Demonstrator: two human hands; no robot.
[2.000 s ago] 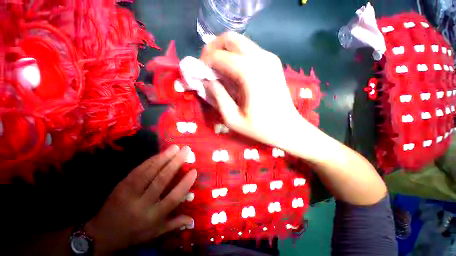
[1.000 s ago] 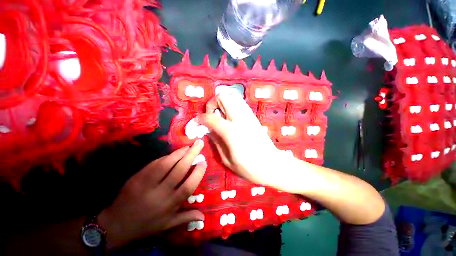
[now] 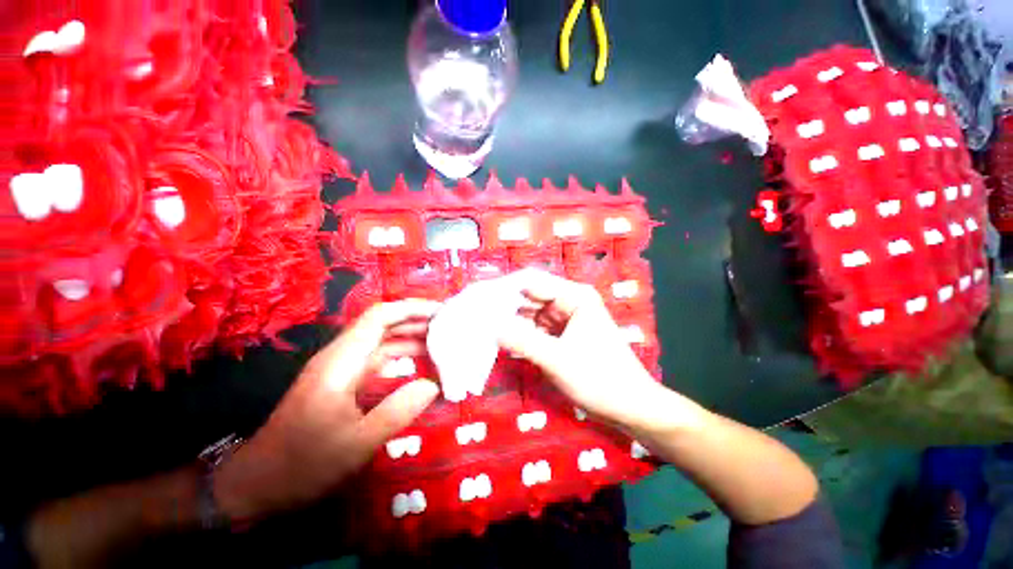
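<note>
A red moulded silicone sheet [image 3: 500, 445] with spiky edges and rows of white two-lobed areas lies in front of me. One cell near its top left is empty. My right hand [image 3: 572, 345] pinches a white wiping cloth [image 3: 467, 333] above the middle of the sheet. My left hand [image 3: 333, 400] is at the cloth's left side, fingers apart over the sheet's left part. Whether its fingertips touch the cloth is hard to tell. The hands and cloth hide several cells.
A tall ragged red sheet stack [image 3: 222, 222] stands at left, a neater stack [image 3: 889, 239] at right. A clear bottle [image 3: 461, 95] with blue cap and yellow-handled pliers [image 3: 583, 42] are beyond the sheet. A crumpled white wipe [image 3: 724, 109] and loose red part [image 3: 768, 211] lie beside the right stack.
My right hand has moved from the sheet's upper left to its middle with the cloth, which now shows more fully. My left hand has lifted towards it. The view has shifted, showing the bottle cap and pliers.
</note>
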